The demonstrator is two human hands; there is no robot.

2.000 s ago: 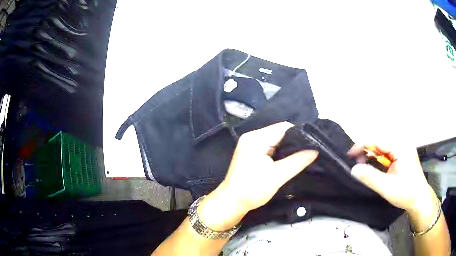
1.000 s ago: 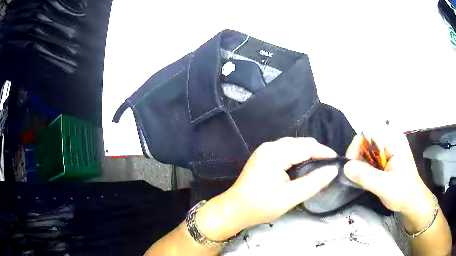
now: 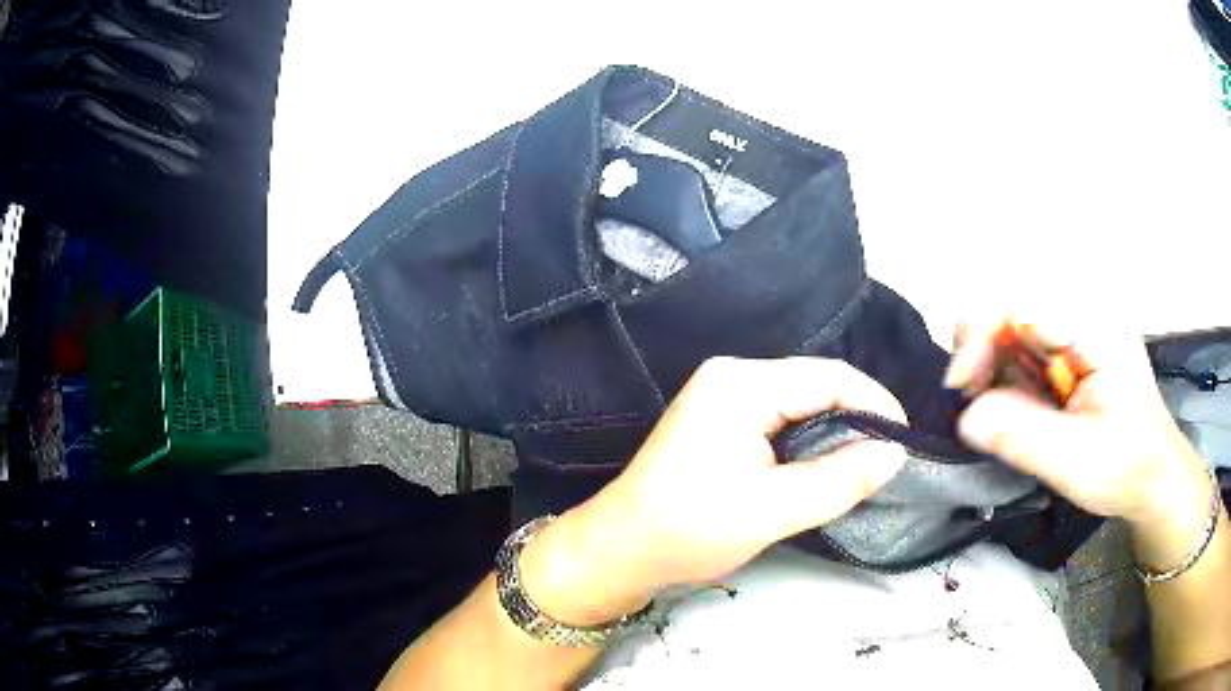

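Note:
A dark denim garment with pale topstitching lies on the white worktable, its collar pointing up the picture. A black neck label and a small white piece show in the neck opening. My left hand pinches a folded edge of the garment near the table's front, and the greyish inner side shows below it. My right hand holds an orange-red tool, likely thread snips, mostly hidden in the palm. Its thumb is at the same edge, but contact is unclear.
Dark garments hang at the left. A green plastic crate stands on the floor left of the table. More dark garments are at the lower left. A pale object shows beyond the table at the right edge.
The garment's collar shows higher in the picture. The left hand now holds a turned edge with its inner side out. The right hand met the left a second ago and is now a little apart, to the right.

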